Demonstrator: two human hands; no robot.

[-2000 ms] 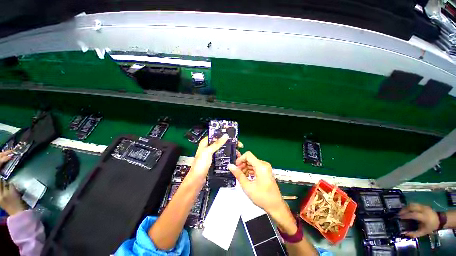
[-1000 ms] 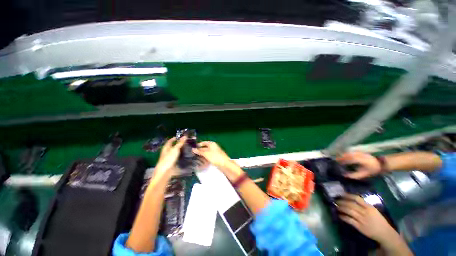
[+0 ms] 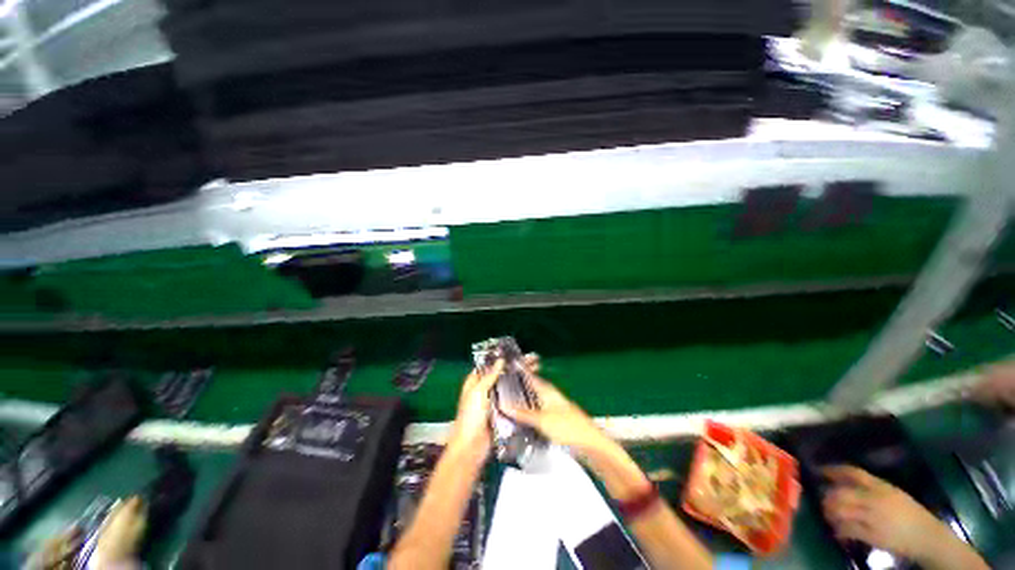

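Note:
A phone assembly is held upright over the bench's back edge, its silvery circuit detail showing at the top. My left hand grips its left side. My right hand is on its right side, fingers across the lower part. Blur hides whether a small part is between my fingers. Below lie a white backing sheet and a strip with black adhesive pads.
A black parts tray with a phone assembly stands left, more assemblies beside it and on the belt. An orange-red bin of tan strips is right. Another person's hand is over the black tray; other hands show lower left.
The view has shifted, showing more of the overhead shelf. The phone now shows a brighter face in my hands, with my right palm against it. The neighbour's hands at right have moved.

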